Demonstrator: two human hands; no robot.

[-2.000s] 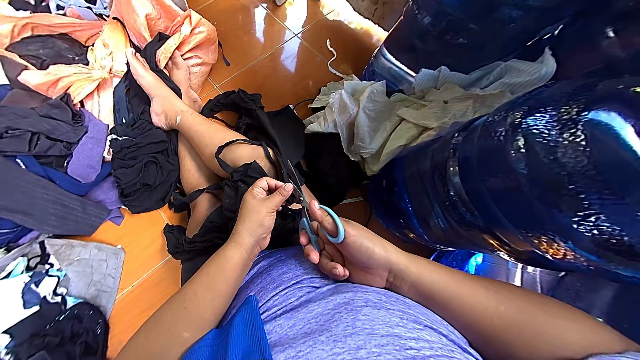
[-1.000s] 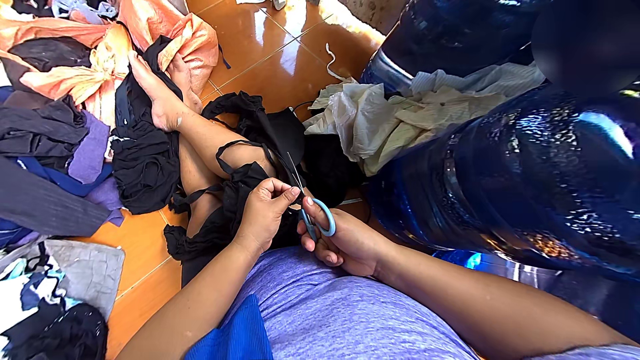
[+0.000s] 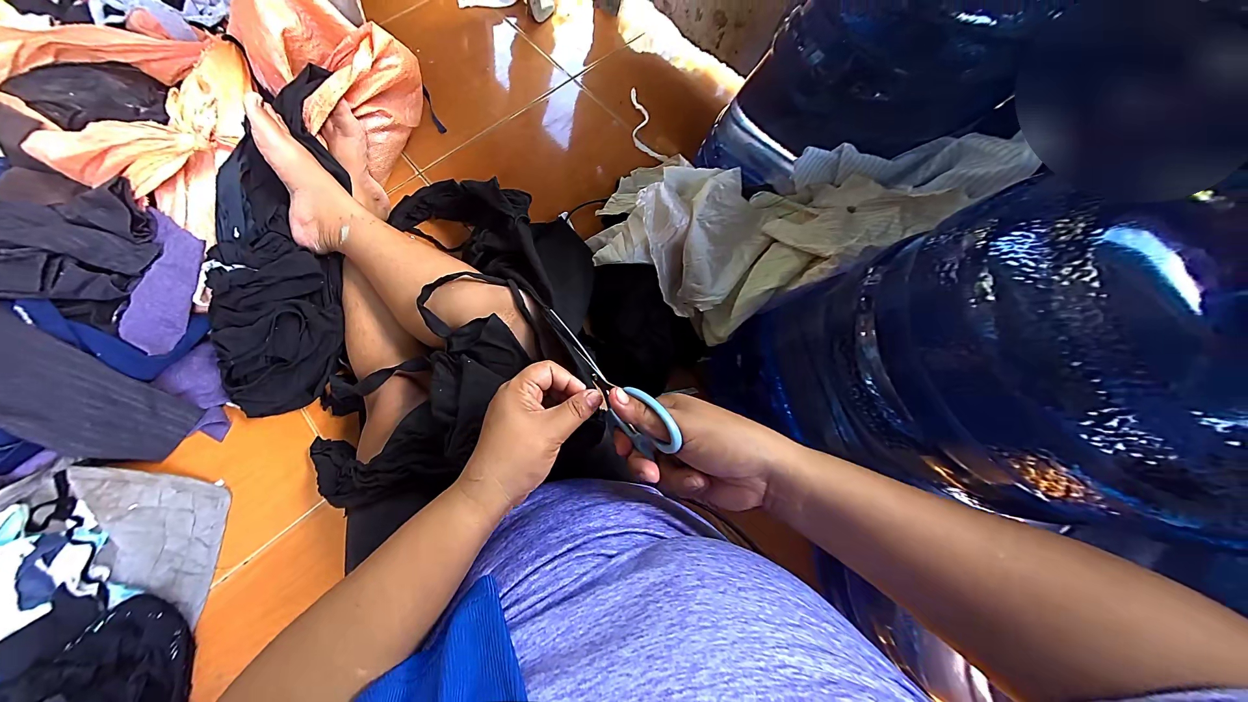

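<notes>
My right hand (image 3: 707,453) holds scissors (image 3: 643,421) with light blue handles, thumb and fingers at the loops. The blades point up and left, over black cloth. My left hand (image 3: 531,419) pinches something small between thumb and forefinger, right beside the scissors' pivot; what it is cannot be made out. Black fabric with thin straps (image 3: 478,366) lies over my legs below and to the left of the blades. More black cloth (image 3: 546,253) is bunched past my knee.
Large blue plastic water bottles (image 3: 936,361) stand and lie at the right, with pale cloths (image 3: 712,234) against them. Heaps of dark and purple clothes (image 3: 78,234) and an orange cloth bundle (image 3: 361,78) are at the left. A grey mat (image 3: 166,517) with clothes lies lower left on orange tiles (image 3: 263,487).
The scissors in my right hand have turned slightly, their blades tilting further left. My left hand keeps its pinch in nearly the same place.
</notes>
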